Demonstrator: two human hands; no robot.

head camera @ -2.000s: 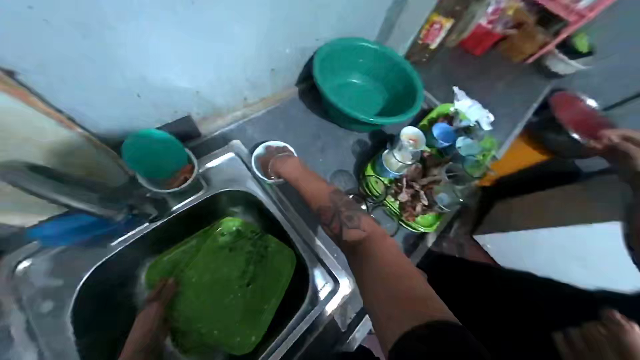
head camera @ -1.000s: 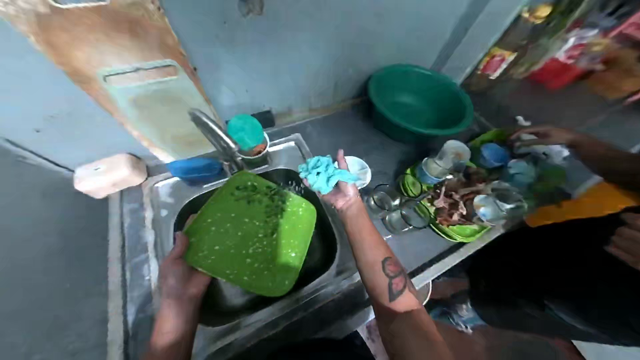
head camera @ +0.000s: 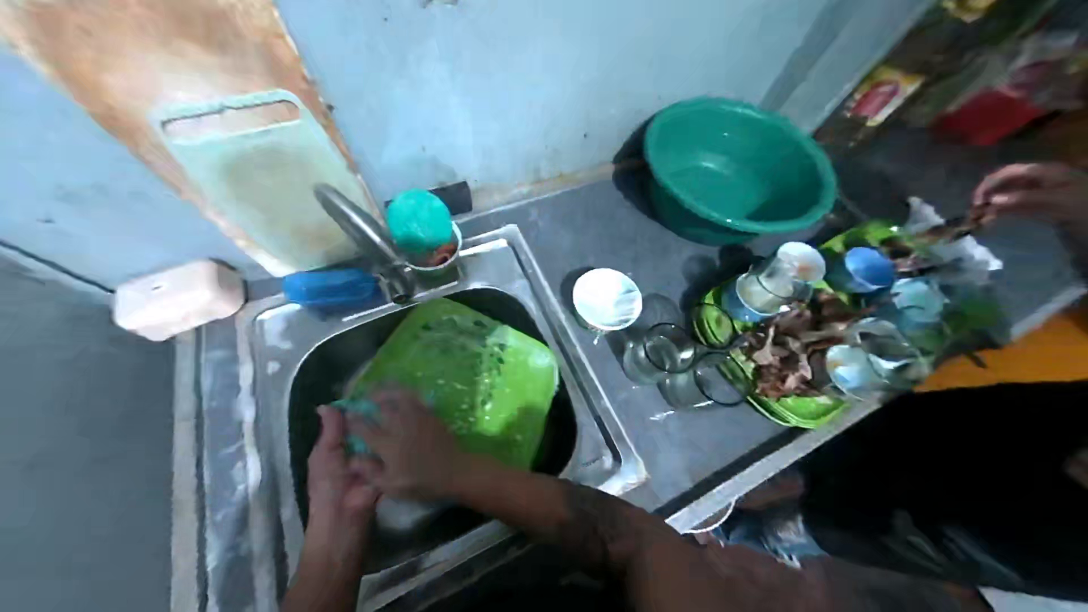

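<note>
A speckled green plastic tray (head camera: 489,374) lies tilted in the stainless steel sink (head camera: 625,472). My left hand (head camera: 336,476) is at the tray's left edge, its thumb raised and its grip partly hidden. Over that edge lies my blurred right hand (head camera: 408,442), pressing a teal cloth (head camera: 361,421) between the two hands. Past the sink's right rim stands a white cup (head camera: 607,299). The faucet (head camera: 357,229) rises behind the basin, beside a container holding a turquoise round thing (head camera: 420,221).
Drinking glasses (head camera: 667,348) stand near green plates (head camera: 803,410) piled with food scraps and cups. Behind them is a large green basin (head camera: 739,170). Another person's hand (head camera: 1024,191) holds scraps at the right. A cutting board (head camera: 263,178) leans on the wall above a blue object (head camera: 330,289).
My right hand has moved left from beside the white cup to the tray's left edge, bringing the teal cloth with it. The tray sits lower in the sink than a second ago.
</note>
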